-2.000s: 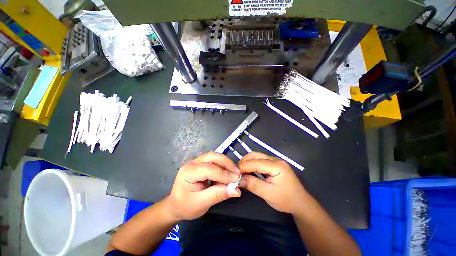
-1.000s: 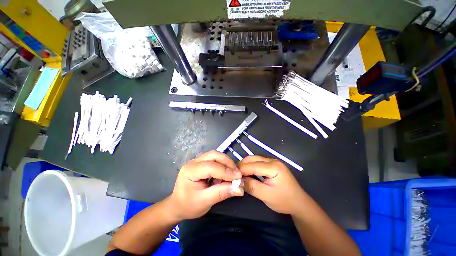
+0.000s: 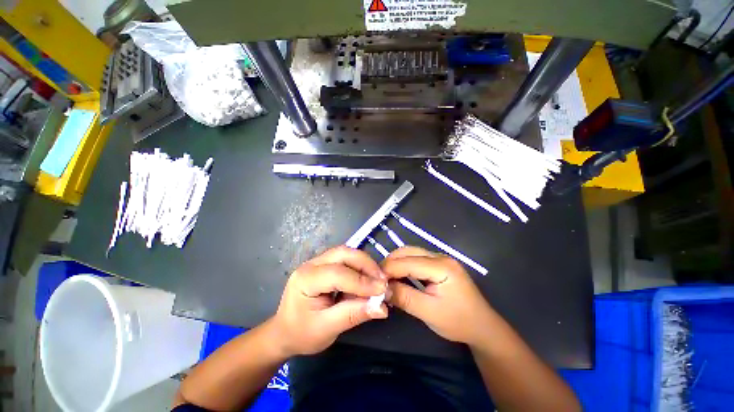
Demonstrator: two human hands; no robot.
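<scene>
My left hand (image 3: 330,298) and my right hand (image 3: 435,294) meet fingertip to fingertip near the front edge of the bench. A small white piece (image 3: 376,302) shows between my left thumb and fingers; my right fingertips touch at the same spot, and what they grip is hidden. Just beyond, a silver loading bar (image 3: 385,211) lies slanted, with several white leads (image 3: 443,246) running from it towards the lower right; its near end is covered by my hands. A second loading bar (image 3: 334,172) with dark pegs lies behind it, in front of the machine plate.
White moulded leads (image 3: 165,197) lie piled at left, loose white leads (image 3: 507,161) fanned at right. Behind are the mould block (image 3: 405,80), steel tie bars (image 3: 282,88) and a bag of white parts (image 3: 211,84). A white tub (image 3: 84,342) stands lower left, a blue crate (image 3: 628,322) lower right.
The fingers of both hands have shifted slightly around the small white piece. The bars and leads have not visibly moved.
</scene>
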